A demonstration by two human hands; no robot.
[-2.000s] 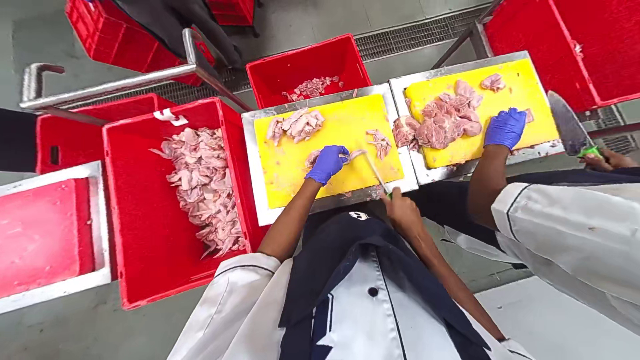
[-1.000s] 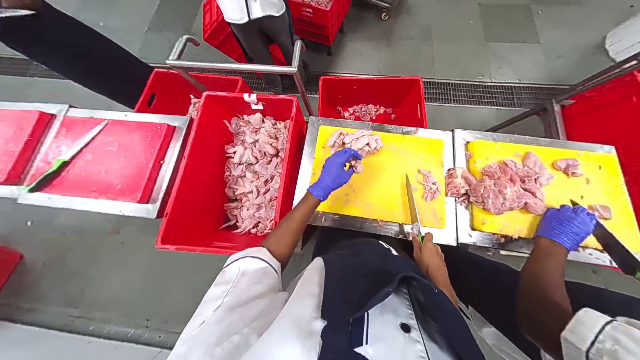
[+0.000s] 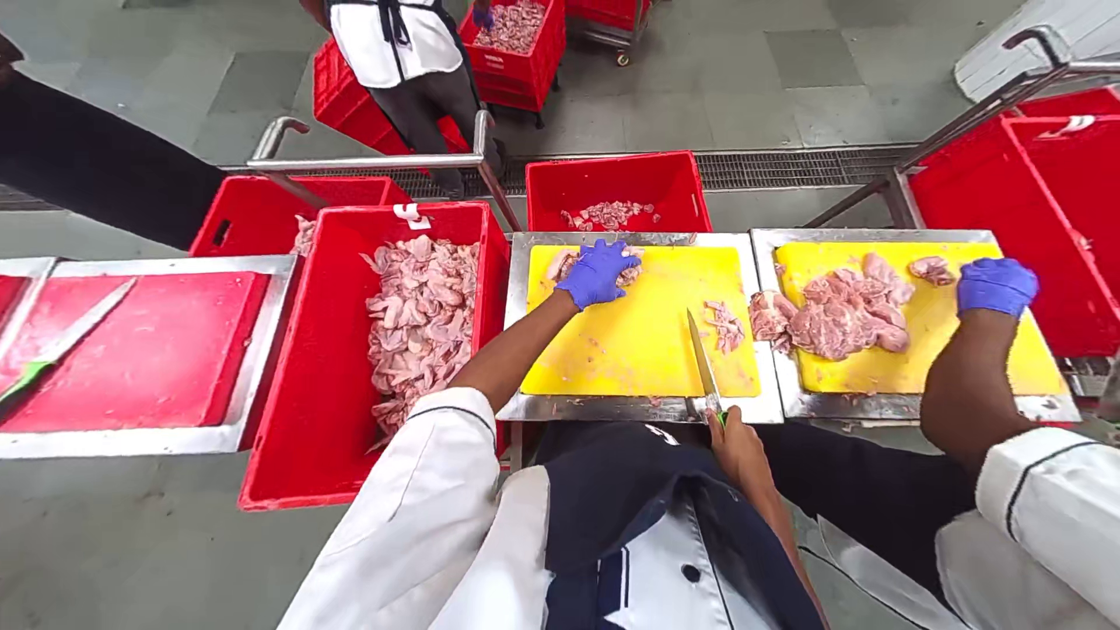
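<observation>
My left hand (image 3: 598, 273), in a blue glove, rests on raw meat pieces (image 3: 561, 263) near the upper left of a yellow cutting board (image 3: 630, 350); whether its fingers grip any piece is hidden. Gloveless, my right hand (image 3: 737, 443) holds a knife (image 3: 703, 359) by its green handle at the board's lower right edge, its blade pointing up over the board. Small meat trimmings (image 3: 724, 326) lie right of the blade. The board sits in a metal tray (image 3: 516, 289).
At right, a co-worker's gloved hand (image 3: 997, 286) is over another yellow board (image 3: 919, 350) with meat (image 3: 836, 315). Left stands a red crate (image 3: 306, 394) of meat; beyond it, a knife (image 3: 83, 324) lies on a red board (image 3: 166, 350). A red crate (image 3: 612, 175) with scraps stands behind my board.
The view has swung left. My left hand has moved from the middle of the board to the meat at its upper left. The co-worker's knife, seen earlier, is out of sight.
</observation>
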